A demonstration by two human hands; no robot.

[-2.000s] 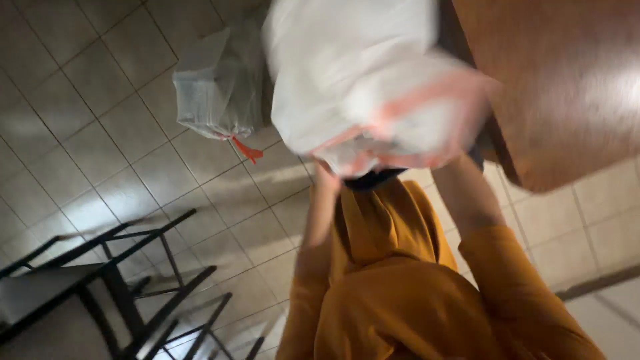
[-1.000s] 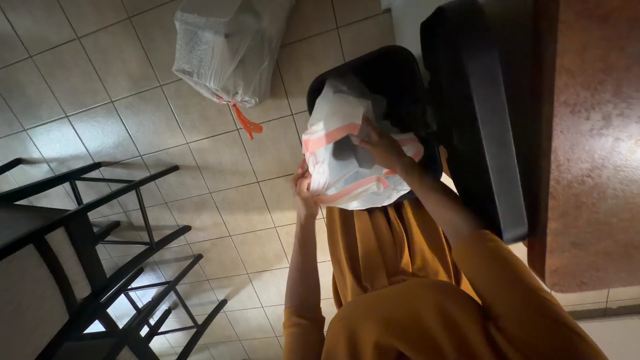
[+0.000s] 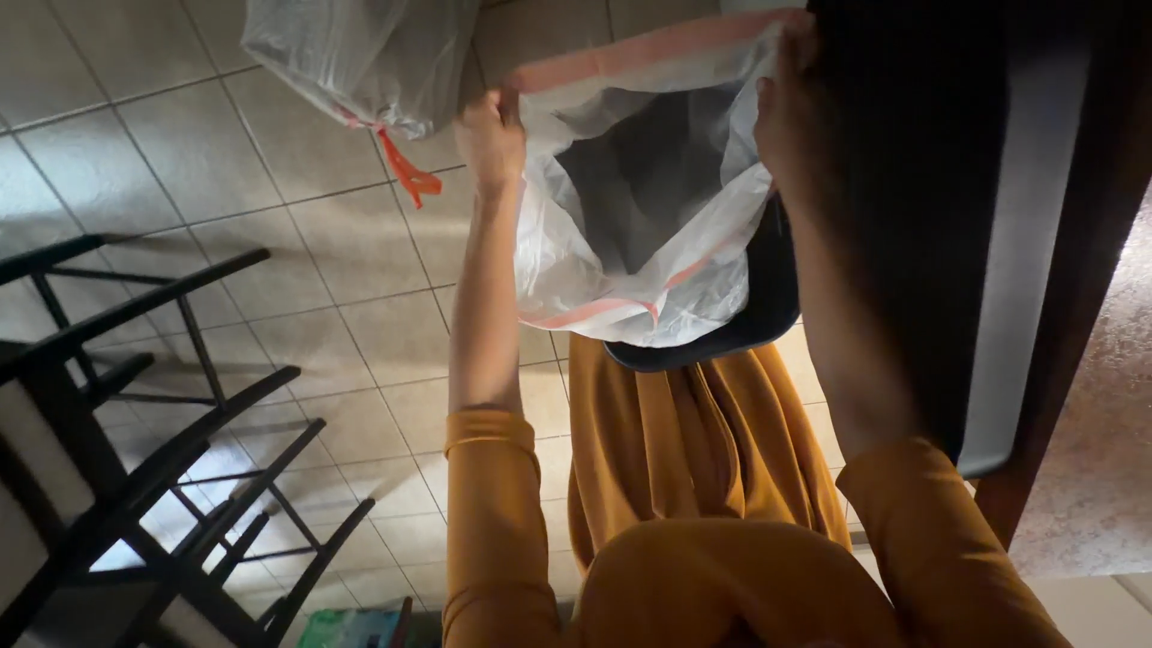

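Observation:
A white plastic bin bag [image 3: 711,310] with a red drawstring band is spread wide over a black trash bin [image 3: 778,279], whose rim shows at the lower right of the bag. My left hand [image 3: 493,139] grips the bag's edge at the left. At the upper right, my right hand [image 3: 787,108] holds the opposite edge, partly in shadow. Between them the bag's mouth gapes, with a dark inside. Left of my left hand, a filled, tied translucent bag [image 3: 378,54] with a red tie [image 3: 409,171] rests on the tiled floor.
Black-framed chairs [image 3: 193,297] stand at the left. A large dark object with a grey edge [image 3: 1026,243] is close to my right arm, beside a brown tabletop [image 3: 1098,387]. A green and blue package [image 3: 351,627] lies at the bottom.
Two seconds ago the bag was bunched between my hands; one second ago it lay gathered at the bin. Now it is spread open, and my hands have moved apart.

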